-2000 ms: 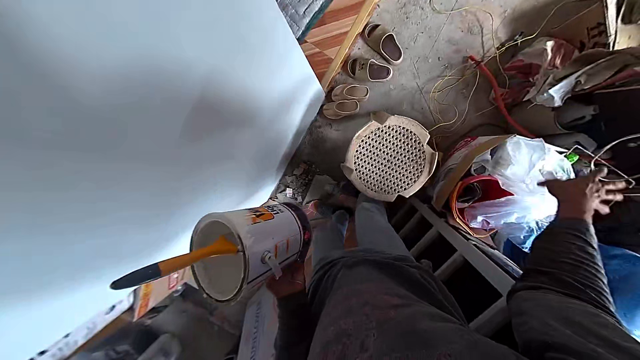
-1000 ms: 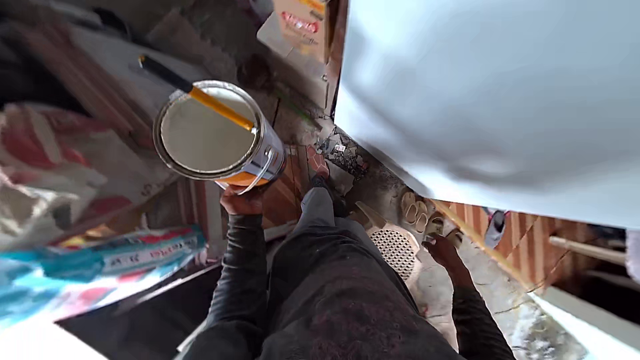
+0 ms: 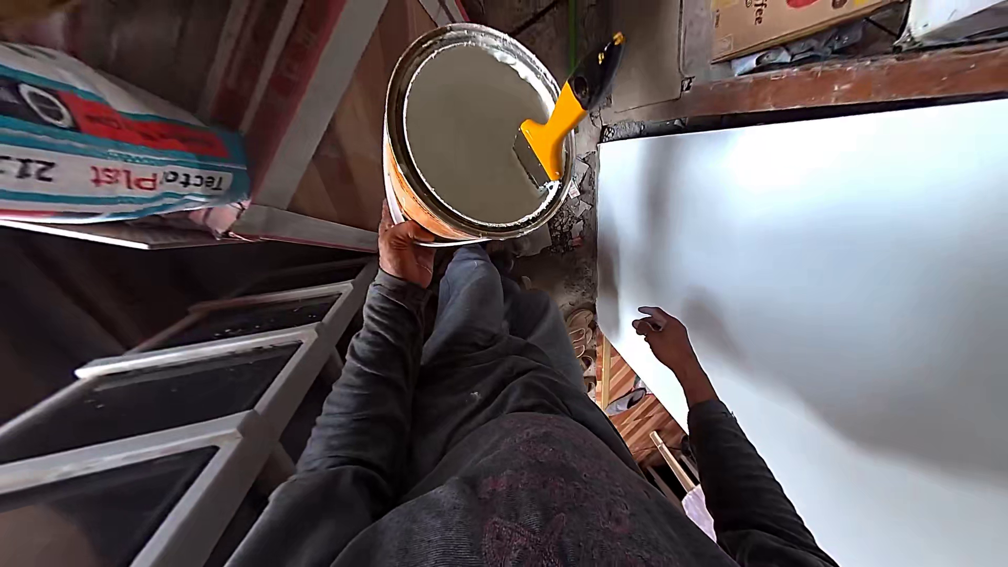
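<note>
My left hand (image 3: 406, 250) grips the lower side of a round metal paint can (image 3: 425, 206) from underneath. Pale grey paint or similar material fills the can's opening. A yellow-handled scraper or putty knife (image 3: 554, 130) with a black grip end leans on the can's right rim, its blade over the opening. To the right, my right hand (image 3: 665, 335) holds nothing; its fingers are loosely bent and apart, in front of a large smooth white panel or wall (image 3: 819, 276).
A framed ladder-like structure (image 3: 236, 441) stands at the lower left. Above it lies a printed plastic sack (image 3: 118, 150). A cardboard box (image 3: 787, 27) is at the top right behind a reddish-brown beam (image 3: 850, 79). Sandals (image 3: 581, 335) lie on the floor.
The view has turned strongly. The scraper's handle, which pointed left across the can's rim, now points to the upper right. My right hand, low near the sandals a second ago, is now before the white surface.
</note>
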